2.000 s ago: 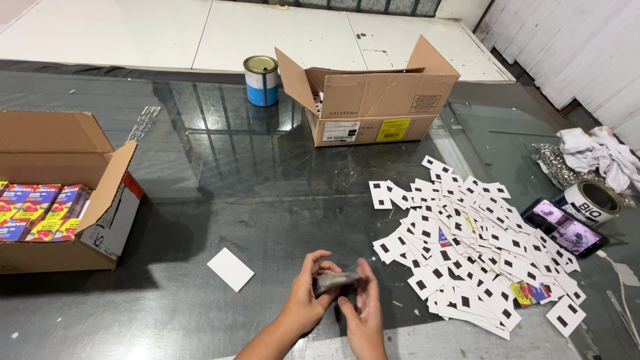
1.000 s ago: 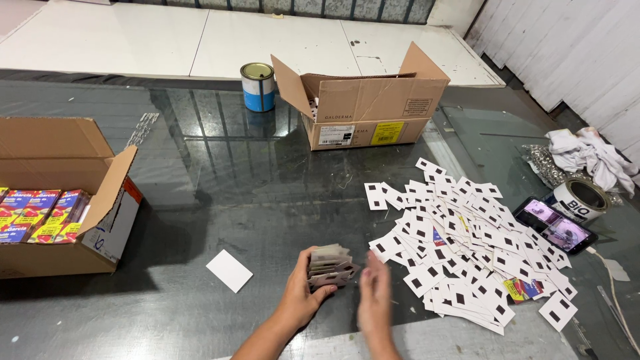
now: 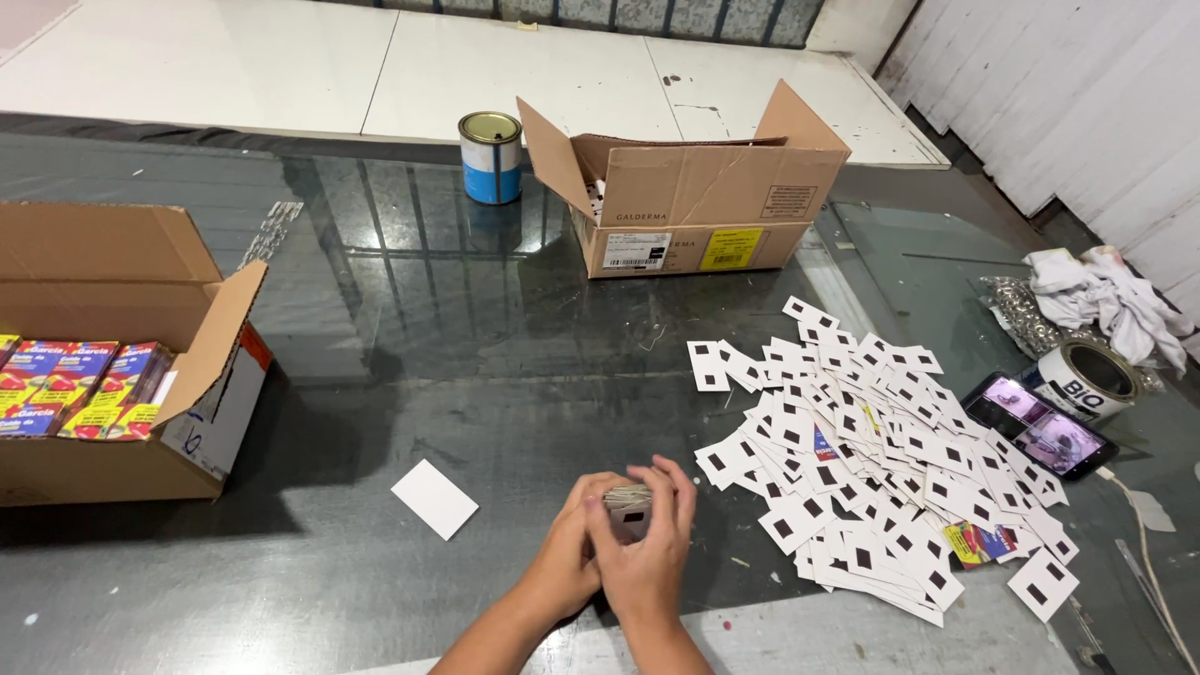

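Between my two hands, low at the centre, is a stack of cards (image 3: 630, 514), its top card white with a dark rectangle. My left hand (image 3: 569, 539) wraps the stack's left side. The fingers of my right hand (image 3: 653, 539) close around its right side. To the right of my hands spreads a loose pile of white cards with dark rectangles (image 3: 862, 478); a few among them show a coloured printed face. A single blank white card (image 3: 435, 499) lies on the dark table to the left of my hands.
An open cardboard box (image 3: 112, 469) of colourful card packs stands at left, another cardboard box (image 3: 694, 206) at the back. Near it is a blue-and-white can (image 3: 490, 159). At right are a phone (image 3: 1039, 427), an open can (image 3: 1087, 380), a bag of metal pieces (image 3: 1011, 314) and white cloth (image 3: 1111, 300).
A second ago my right hand was apart from the stack, to its right; now it has come back and grips the stack together with my left hand.
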